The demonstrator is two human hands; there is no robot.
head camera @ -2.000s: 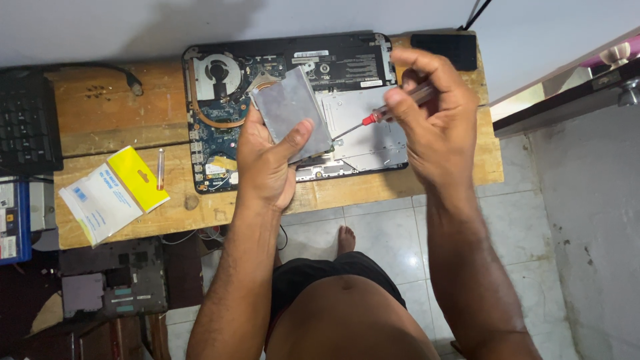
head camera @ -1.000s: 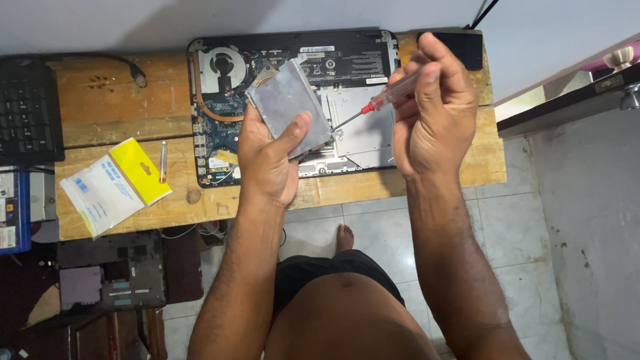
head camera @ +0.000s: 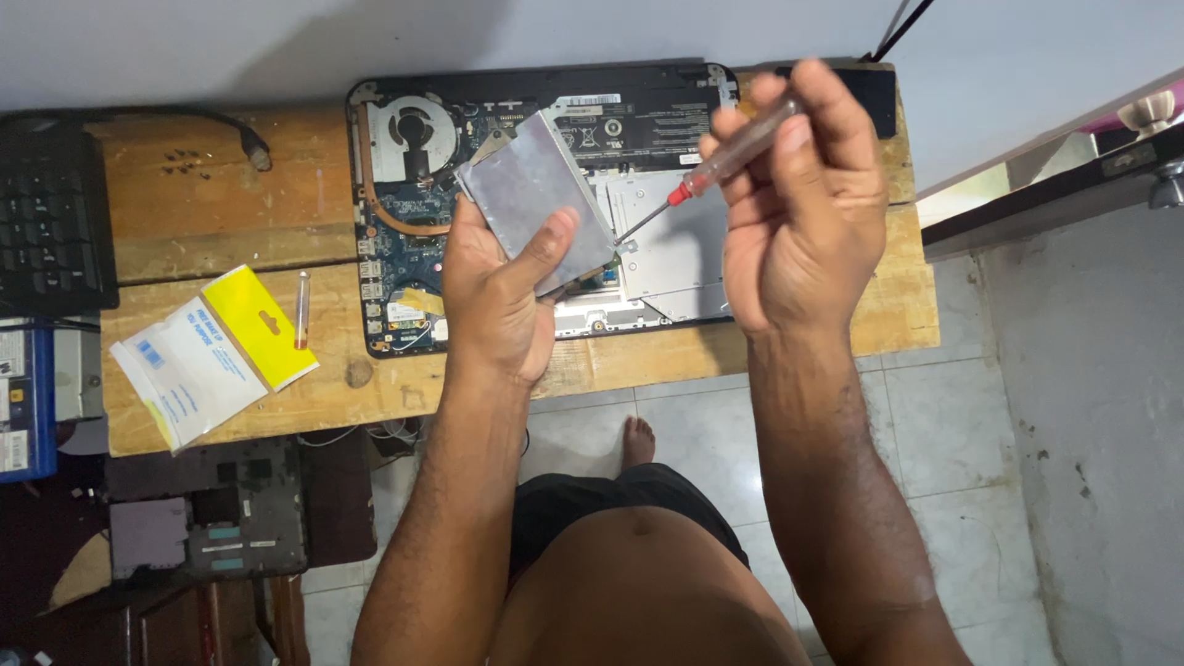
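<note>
My left hand (head camera: 504, 291) grips a flat metal drive, probably a hard drive in a bracket (head camera: 532, 199), tilted above an opened laptop base (head camera: 684, 268). My right hand (head camera: 805, 203) holds a screwdriver (head camera: 731, 157) with a clear handle and red collar. Its thin shaft slants down to the right edge of the drive, beside a small metal tab (head camera: 629, 247). Around the drive show the laptop's fan (head camera: 412, 139), copper heat pipe (head camera: 393, 222), blue circuit board (head camera: 398, 268) and black battery (head camera: 638, 129). The underside of the drive is hidden.
Small screws (head camera: 185, 164) lie on the wooden table (head camera: 610, 365) near a cable plug (head camera: 254, 148). A plastic packet (head camera: 208, 361) and a clear tube (head camera: 302, 310) sit left of the laptop. A black keyboard (head camera: 46, 213) is at far left, a dark flat object (head camera: 856, 102) at back right.
My right hand has shifted on the screwdriver, its fingers now higher around the handle's end than two seconds ago. My left hand still holds the drive in about the same place.
</note>
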